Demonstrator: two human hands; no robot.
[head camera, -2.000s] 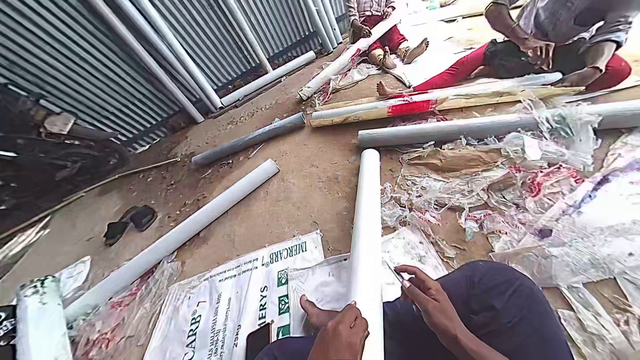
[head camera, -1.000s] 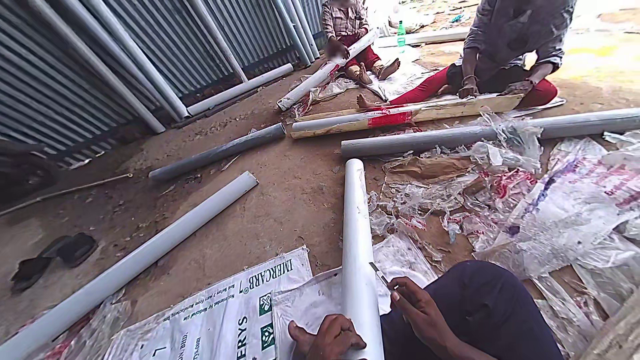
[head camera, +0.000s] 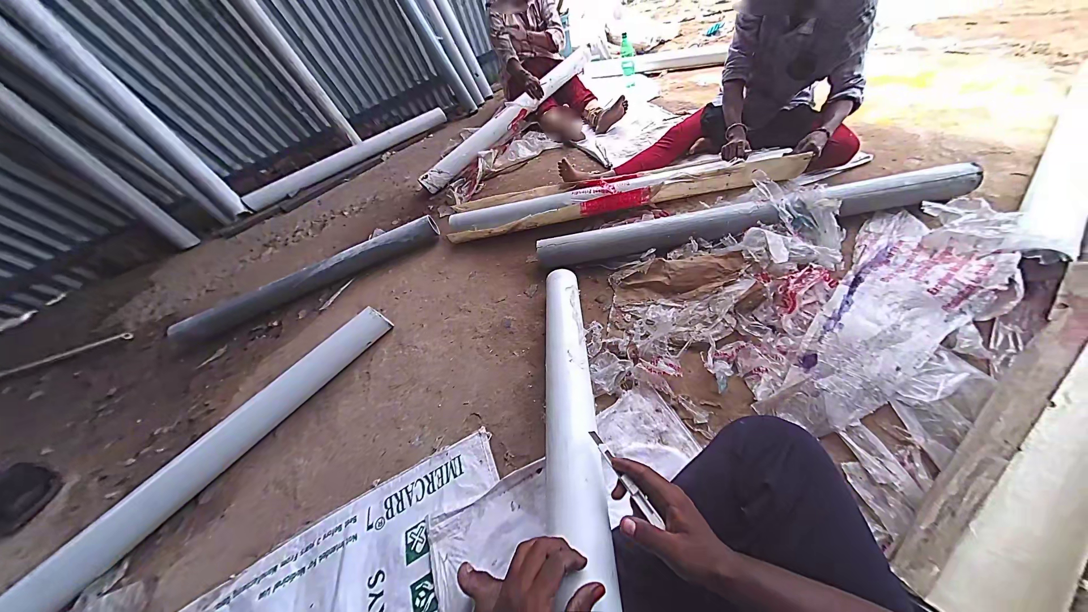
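A white plastic pipe (head camera: 571, 399) points away from me, its near part between my hands. My left hand (head camera: 535, 578) rests on the pipe's near part, fingers over the top and thumb apart at the left. In my right hand (head camera: 671, 527) is a slim knife-like metal tool (head camera: 633, 483), its thin tip close to the pipe's right side; whether it touches the pipe I cannot tell. Beneath the pipe lies a printed white sack (head camera: 408, 518), and my bent knee (head camera: 765, 501) is to the right.
Further pipes lie around: a white one (head camera: 212, 446) at left, grey ones (head camera: 306, 276) (head camera: 680, 229) ahead. Torn plastic wrapping (head camera: 892, 306) covers the ground at right. Two people sit beyond, one handling a wrapped pipe (head camera: 595, 200), the other a white pipe (head camera: 501, 123). More pipes lean on a corrugated metal wall (head camera: 229, 85).
The tool in my right hand, small against the pipe's right side earlier, now shows more plainly. The person at the upper right sat bent lower two seconds ago. My view has shifted.
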